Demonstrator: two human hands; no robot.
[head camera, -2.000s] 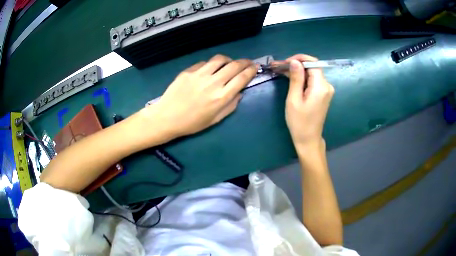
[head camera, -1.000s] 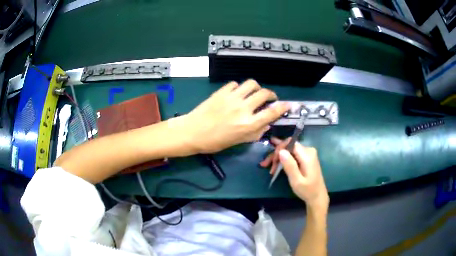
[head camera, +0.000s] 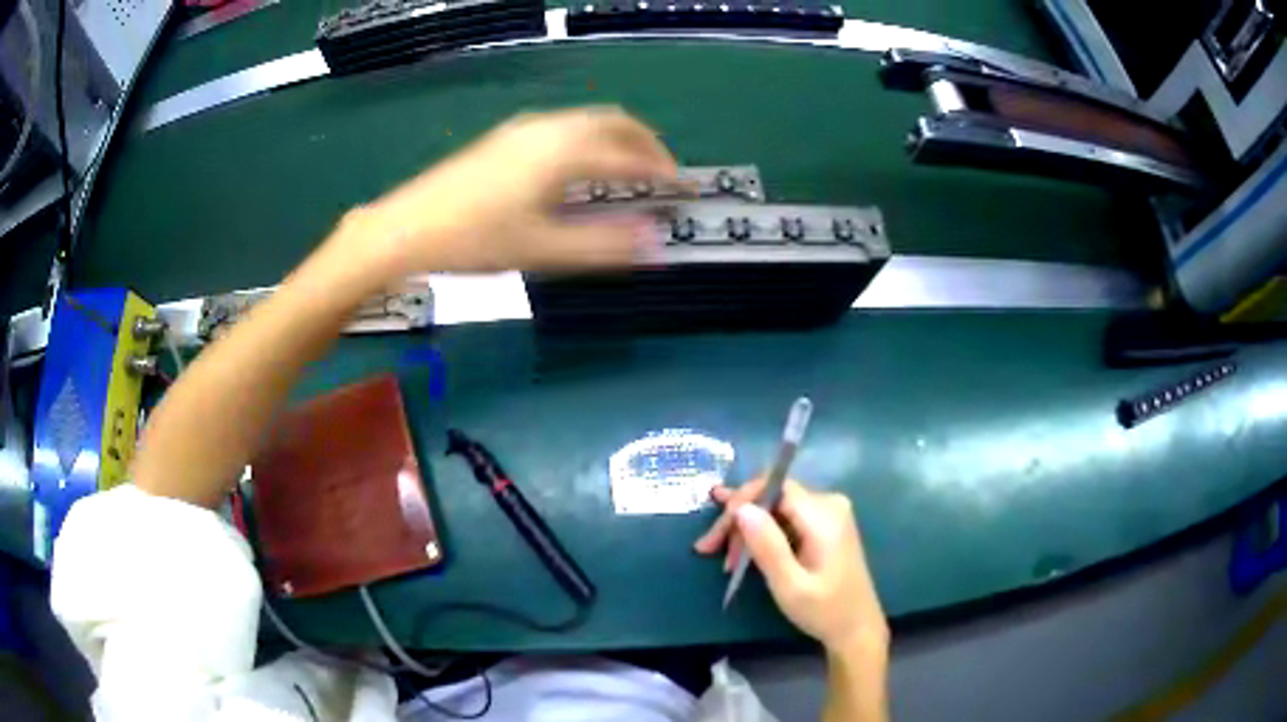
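My left hand (head camera: 565, 191) is blurred over the left part of a dark ribbed stack (head camera: 706, 294). A grey celled bar (head camera: 790, 233) tops the stack, and another grey bar module (head camera: 728, 185) shows just behind it. My fingers cover parts of both bars; whether they grip one cannot be told. My right hand (head camera: 805, 550) holds slim silver tweezers (head camera: 776, 473) like a pen, one end pointing up and away, the other towards me. A white dotted sheet (head camera: 666, 473) lies on the green bench, just left of my right fingertips.
A brown-red pad (head camera: 346, 494) and a black pen-shaped corded tool (head camera: 522, 522) lie left of the sheet. A blue and yellow box (head camera: 88, 409) stands far left. Another bar (head camera: 395, 308) lies behind my left forearm. A black perforated strip (head camera: 1179, 394) lies right. More stacks (head camera: 431, 31) stand at the back.
My left hand has moved from the bench up to the stack. The bar on the bench is gone from there, a bar now shows behind the stack, and the sheet is uncovered. The tweezers have left the bar.
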